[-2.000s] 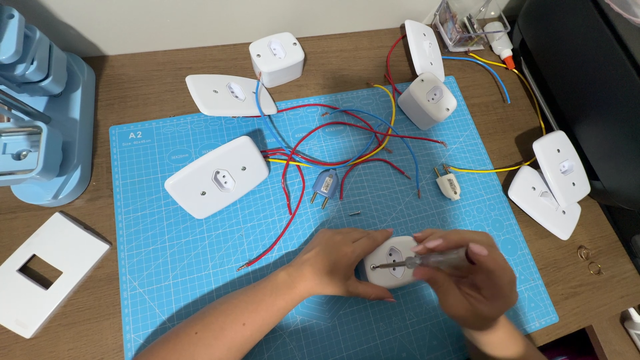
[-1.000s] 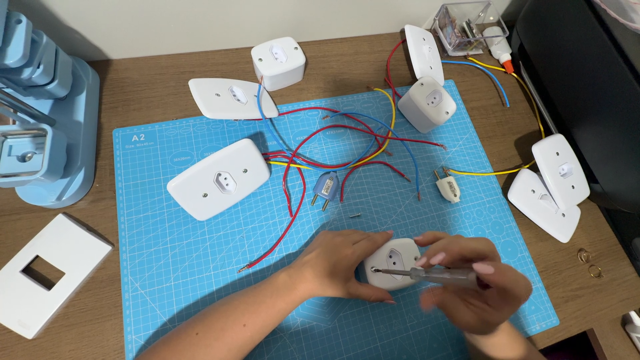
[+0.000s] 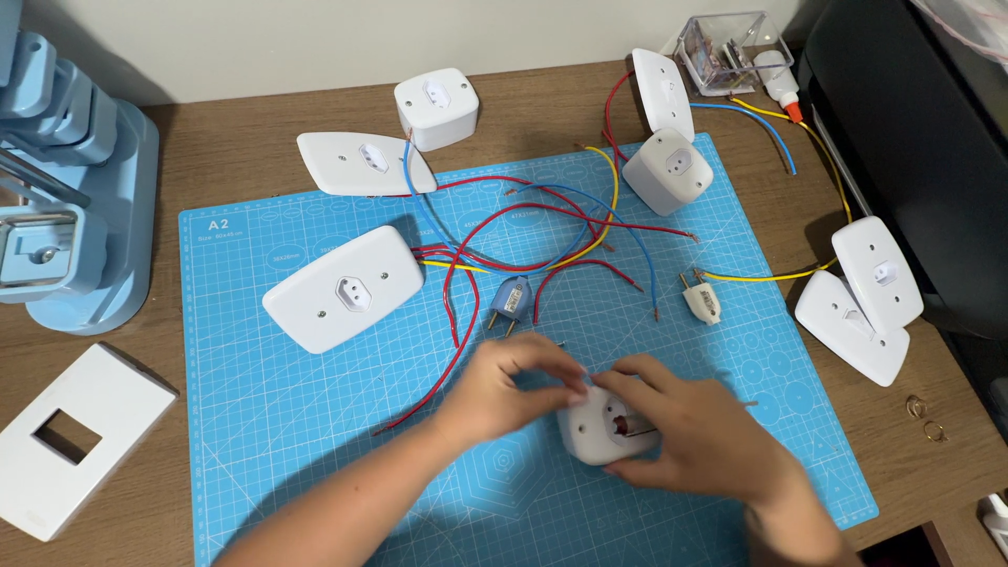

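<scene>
A white surface-mount socket box (image 3: 592,441) stands on the blue cutting mat (image 3: 331,488). My right hand (image 3: 693,433) rests over its right side with a screwdriver (image 3: 636,425) in the palm, handle end toward the socket and the tip emerging at the right. At the box's upper left corner, my left hand (image 3: 512,386) has thumb and index finger close together; whether anything is between them cannot be seen. Above lie a blue plug (image 3: 513,301), a red wire (image 3: 465,346) and a large white socket plate (image 3: 346,291). A small screw (image 3: 561,343) lies partly hidden behind my left hand.
A light-blue organizer (image 3: 126,213) and a white cover plate (image 3: 87,449) are at the left. More socket plates (image 3: 878,272), a white plug (image 3: 702,303), a yellow wire (image 3: 764,278) and rings (image 3: 935,431) lie right. Socket boxes (image 3: 438,110), a clear container (image 3: 732,59) and glue bottle (image 3: 778,79) stand behind.
The screwdriver has come away from the box's left screw hole and turned around in my right hand, which now rests on the box. My left hand has lifted from the box's side to its upper corner.
</scene>
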